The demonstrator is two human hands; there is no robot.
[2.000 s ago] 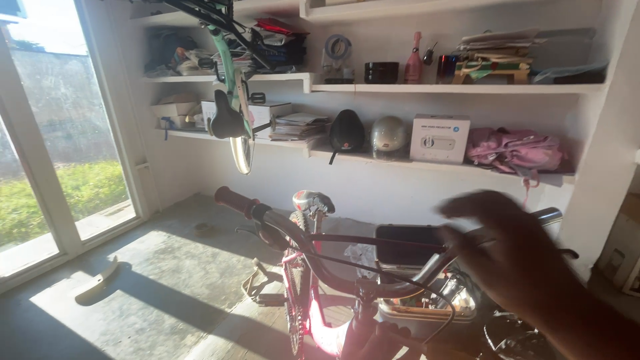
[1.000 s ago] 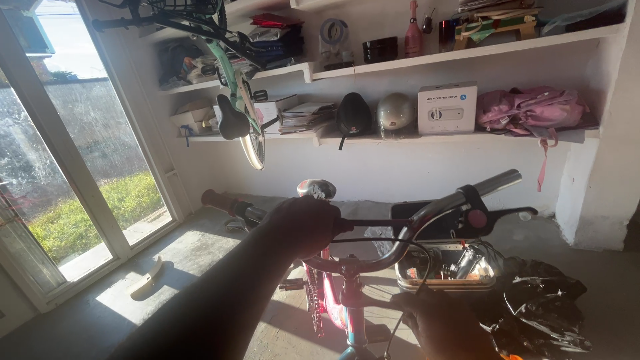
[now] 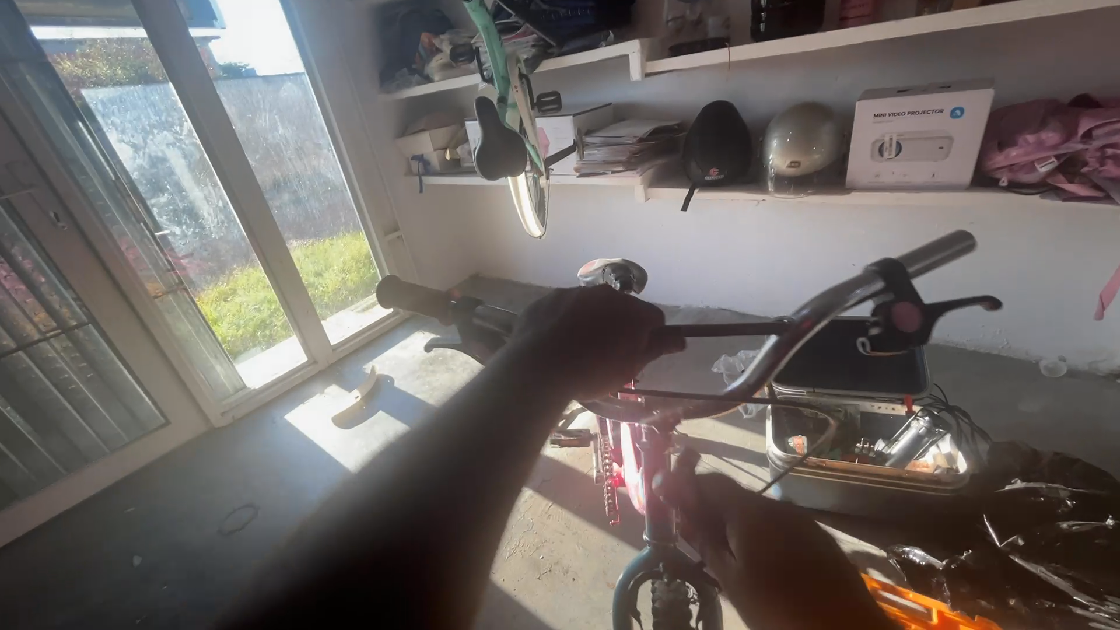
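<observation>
A small pink bicycle stands in front of me, its chrome handlebar (image 3: 792, 337) spanning the view. My left hand (image 3: 599, 337) is closed on the handlebar's crossbar (image 3: 726, 330), left of the middle. Lower down, my right hand (image 3: 713, 516) is beside the head tube (image 3: 654, 472); it is dark and blurred, so its hold cannot be told. The left end carries a dark rubber grip (image 3: 416, 297). The right end is bare metal, with a brake lever (image 3: 927, 315) clamped inboard of it. Behind the bars shows the saddle (image 3: 612, 273), above the front fork (image 3: 652, 564).
An open toolbox (image 3: 866, 477) stands on the floor at right, beside black plastic bags (image 3: 1050, 525) and an orange plastic object (image 3: 919, 604). A curved pale piece (image 3: 357, 398) lies near the glass door (image 3: 254, 219). A green bicycle (image 3: 503, 96) hangs before the shelves.
My left hand, out of view two seconds ago, is on the crossbar. My right hand has moved from above the right side of the handlebar down to near the head tube.
</observation>
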